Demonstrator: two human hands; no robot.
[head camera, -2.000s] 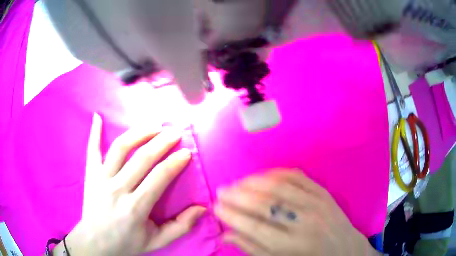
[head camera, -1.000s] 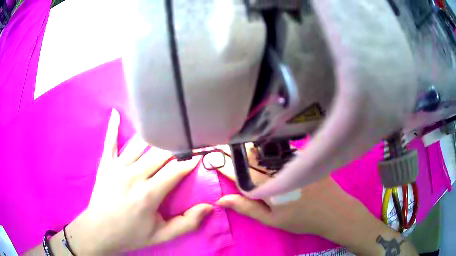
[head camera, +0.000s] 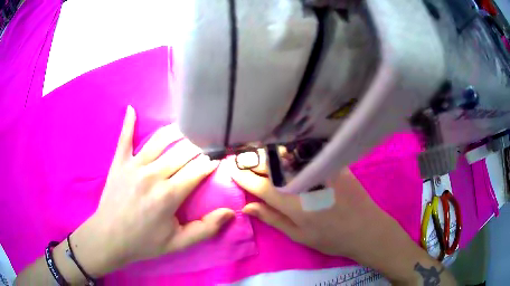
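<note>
A large bright pink garment panel (head camera: 67, 167) covers much of the table. A smaller pink piece (head camera: 221, 240) lies on it between my hands, its edge forming a line towards the needle area. My left hand (head camera: 151, 195) lies spread flat on the cloth, left of that edge. My right hand (head camera: 313, 218) presses on the cloth to the right, its fingers partly under the machine head. The white sewing machine head (head camera: 268, 72) hides the needle. A wire finger guard (head camera: 247, 160) shows at the head's lower edge.
Scissors with yellow and red handles (head camera: 442, 223) lie right of the machine. More pink cloth (head camera: 475, 190) lies beyond them. A printed ruler (head camera: 346, 277) runs along the table's front edge. The white tabletop (head camera: 106, 39) shows at the upper left.
The view shifted, so the machine head fills more of the picture than two seconds ago. My right hand moved forward beside the seam, under the head. The cloth's lower edge now shows.
</note>
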